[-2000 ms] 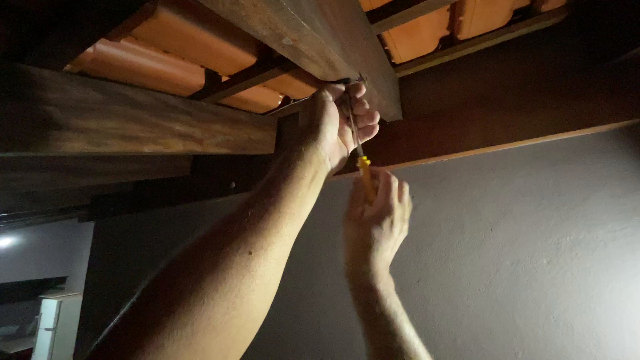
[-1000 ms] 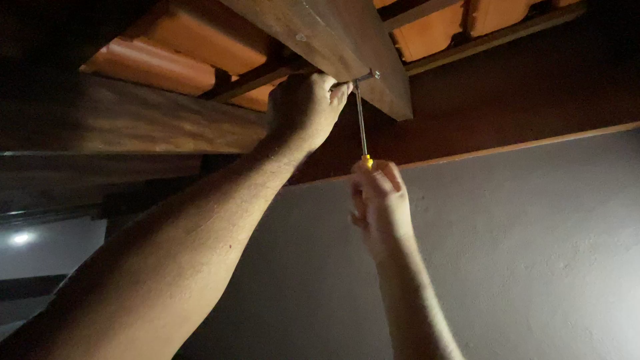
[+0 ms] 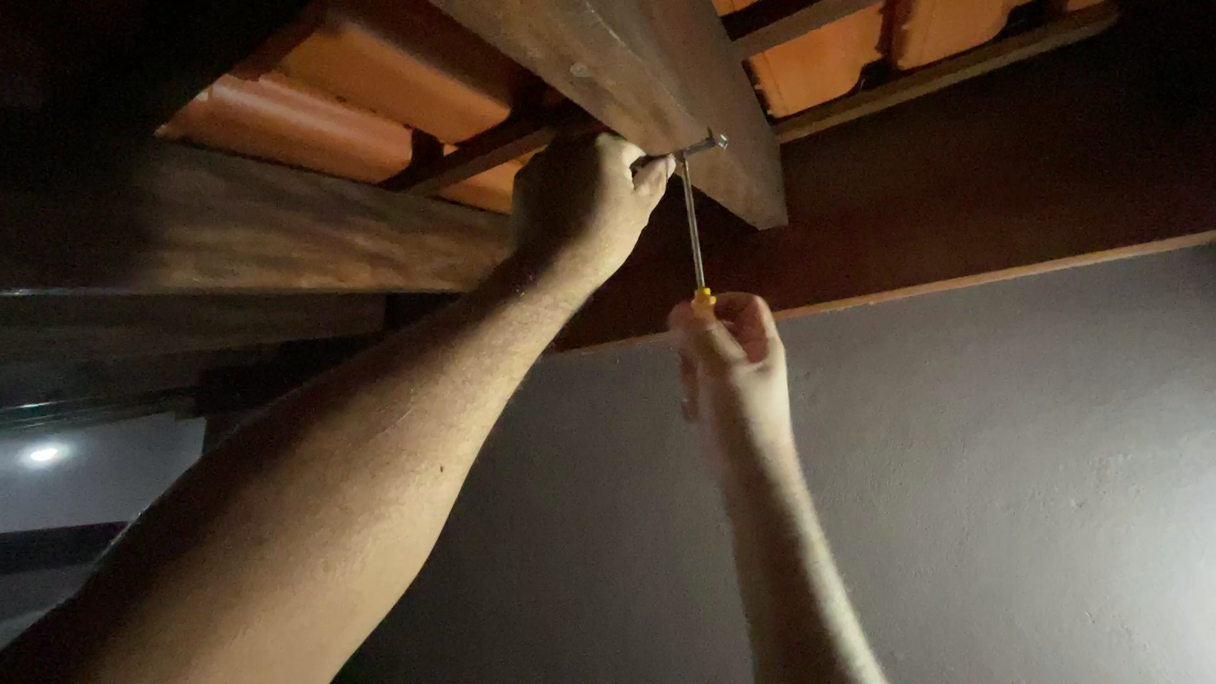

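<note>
My right hand (image 3: pixel 731 356) grips the yellow handle of a screwdriver (image 3: pixel 693 228), whose metal shaft points up. The shaft's tip meets a small metal bracket (image 3: pixel 701 147) at the underside of a dark wooden beam (image 3: pixel 655 85). A bolt-like end of this metal piece sticks out to the right. My left hand (image 3: pixel 589 195) is raised beside the beam, with its fingertips pinched on the left end of the metal piece. The screw head at the screwdriver's tip is too small to make out.
Orange clay roof tiles (image 3: pixel 380 76) rest on wooden battens above. Another beam (image 3: pixel 313 228) runs at the left behind my left forearm. A dark board (image 3: pixel 950 199) lies along the top of a grey wall (image 3: pixel 950 456). A lit lamp (image 3: pixel 43 454) shows at the far left.
My left hand has turned from palm and open fingers showing beside the shaft to its back showing, pinching the metal piece. The screwdriver's shaft and the metal piece now show more fully.
</note>
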